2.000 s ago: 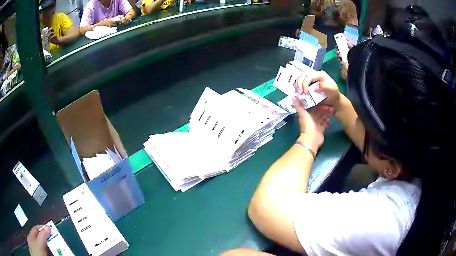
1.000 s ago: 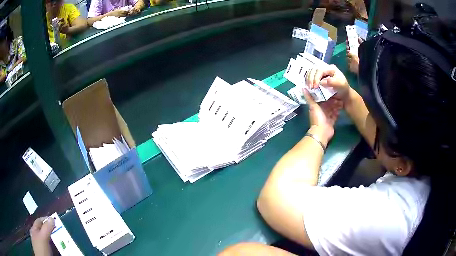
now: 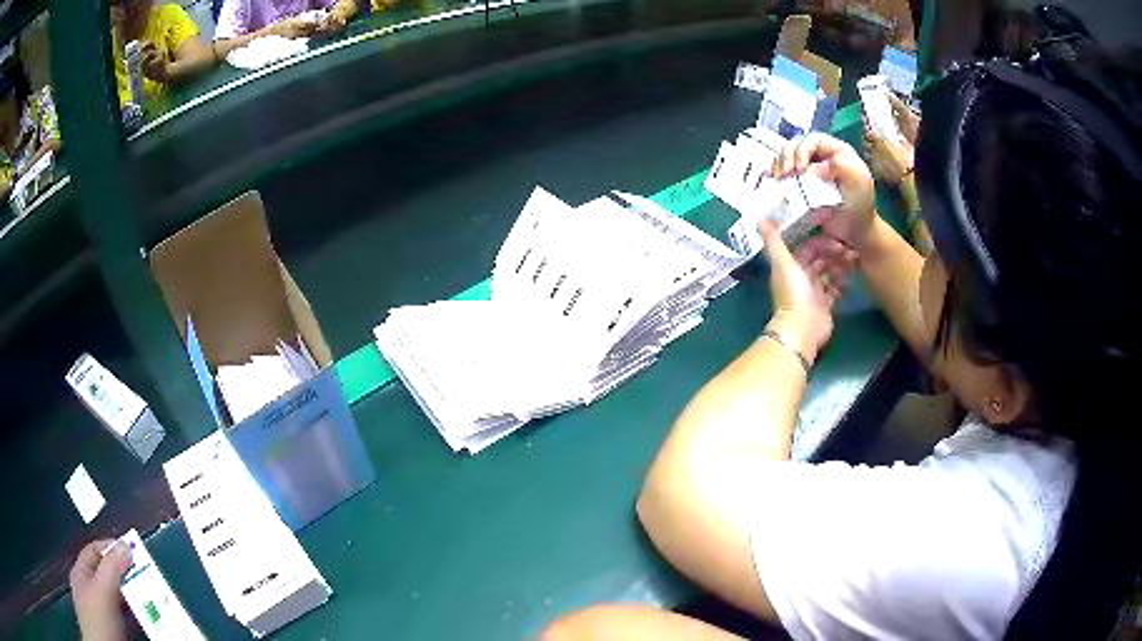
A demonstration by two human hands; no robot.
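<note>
My left hand (image 3: pixel 100 586) is at the bottom left, partly cut off, and grips a long white product box (image 3: pixel 153 604) with a small green picture. My right hand is out of the picture; a bit of bare skin, perhaps my arm, shows at the bottom edge. A neat stack of white carton blanks (image 3: pixel 238 532) with dark marks lies beside the held box. It touches an open holding box (image 3: pixel 301 457), light blue with a raised brown flap. White folded papers (image 3: pixel 261 379) stand inside it.
A loose fanned pile of carton blanks (image 3: pixel 539 332) lies on the green bench (image 3: pixel 463 538). A white box (image 3: pixel 115 407) and a white slip (image 3: pixel 85 492) lie on the dark belt at left. A neighbour (image 3: pixel 877 513) in white works at right, hands on a carton.
The view has shifted slightly. The white box on the belt shows more of its side and end. My left hand still grips its box. The neighbour's fingers have moved on their carton.
</note>
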